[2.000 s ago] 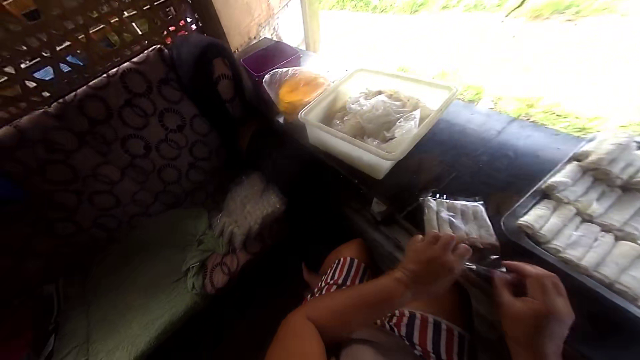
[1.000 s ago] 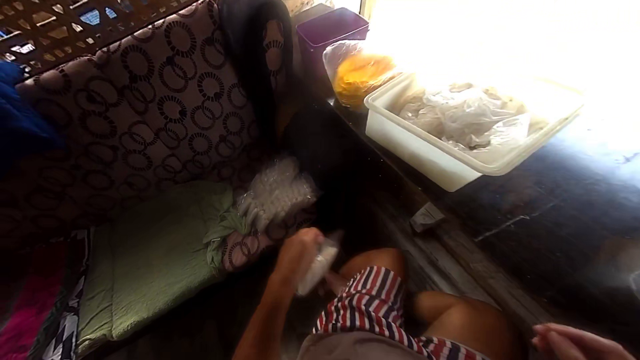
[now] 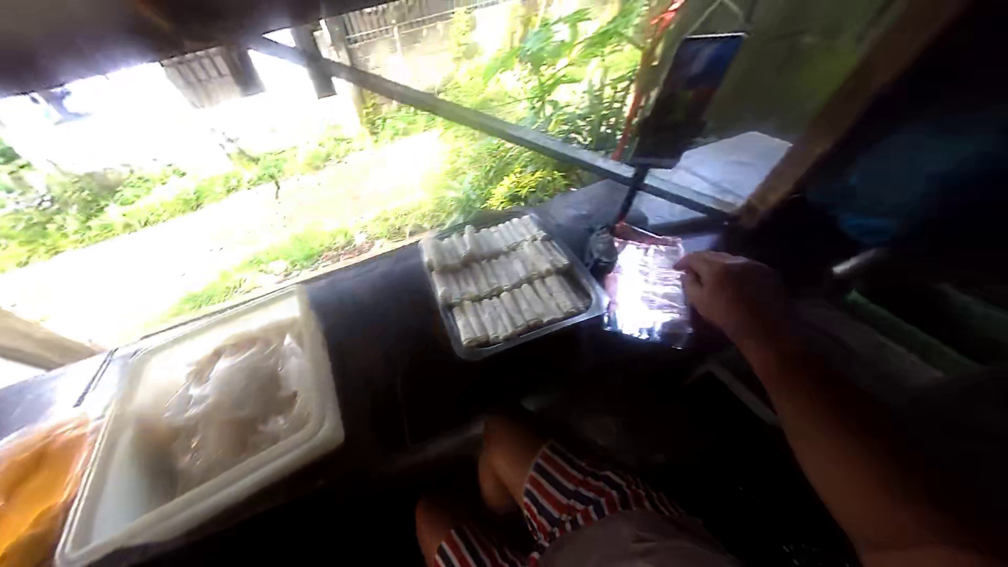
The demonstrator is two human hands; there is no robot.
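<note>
At the right of the dark table, my right hand [image 3: 724, 287] touches the right edge of clear plastic packs of rolls [image 3: 647, 290], which shine with glare; whether the fingers grip one cannot be told. Just left of them, a metal tray [image 3: 529, 334] holds white wrapped rolls in rows. My left hand is out of view. Toward the left stands a white plastic tub [image 3: 321, 378] with clear plastic bags [image 3: 236, 394] inside, their contents pale and blurred. A bag with orange contents [image 3: 39, 480] lies at the far left edge.
Behind the tray, a dark device on a stand [image 3: 685, 102] rises at the table's far side. A diagonal bar [image 3: 472, 118] crosses the opening above the table [image 3: 370, 315]. My knees and striped shorts [image 3: 583, 488] are below the table's near edge.
The view has swung far to the right. My right hand is now at the packs of rolls; my left hand, which held a small clear pack one second ago, has left the view.
</note>
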